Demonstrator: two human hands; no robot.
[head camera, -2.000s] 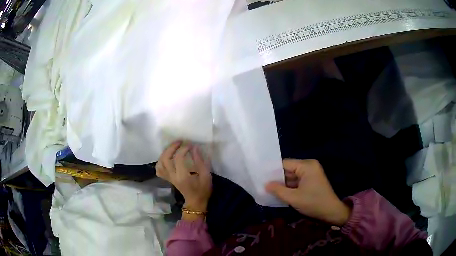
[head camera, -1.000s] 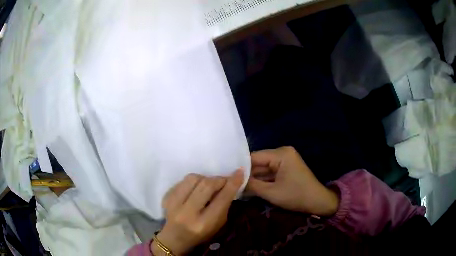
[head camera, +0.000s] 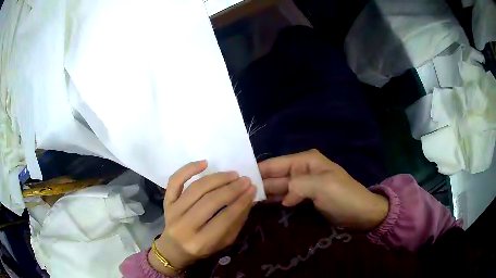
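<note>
A large white fabric panel (head camera: 157, 98) hangs from the top of the view down to the wearer's lap, its straight right edge running to a corner at my hands. My left hand (head camera: 209, 209), bare with a gold bracelet, lies over the panel's lower end with its fingertips near that corner. My right hand (head camera: 321, 187), bare with a pink cuff, is at the corner from the right; its fingertips are at or behind the edge, partly hidden by the cloth. The thumb is curled below the fingers.
A strip of the table's front edge (head camera: 225, 5) shows at the top. Crumpled white cloth is heaped at lower left (head camera: 81, 233) and at right (head camera: 451, 114). A yellowish bar (head camera: 60, 187) lies at left. The wearer's dark legs (head camera: 310, 92) show in the middle.
The view has shifted down, so the table ruler has left the picture. My left hand has moved right along the panel to the corner. My right thumb no longer lies on top of the cloth.
</note>
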